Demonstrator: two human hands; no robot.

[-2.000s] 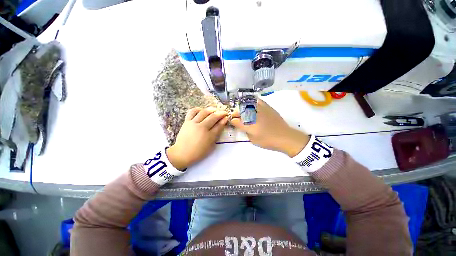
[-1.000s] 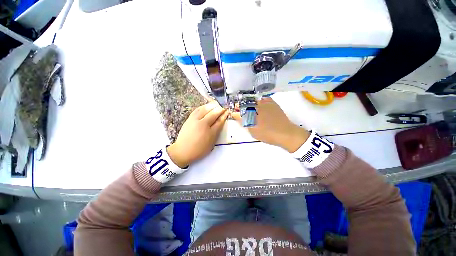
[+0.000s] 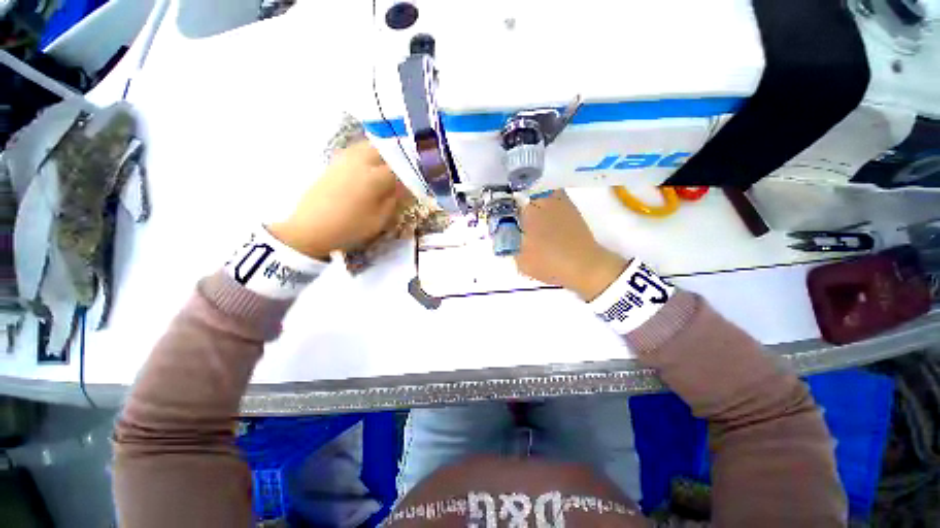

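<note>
A fuzzy mottled grey-brown fabric piece [image 3: 383, 252] lies left of the needle on the white table, partly under the machine head. My left hand [image 3: 350, 201] is on the fabric, its fingers curled and partly hidden by the head; it grips the piece. My right hand [image 3: 559, 242] is just right of the presser foot [image 3: 504, 229]; its fingertips are hidden behind the foot, so I cannot tell whether they hold anything. The white sewing machine [image 3: 618, 62] has a blue stripe and a black band.
Cut pieces [image 3: 88, 206] lie at the table's left. Orange-yellow and red scissors handles [image 3: 649, 203], a dark stick tool [image 3: 746, 211], black snips [image 3: 830, 240] and a dark red case [image 3: 871, 296] lie at right.
My left hand has moved left and up, away from the needle. The fabric has shifted and bunched under it, baring the needle plate. My right hand has barely moved.
</note>
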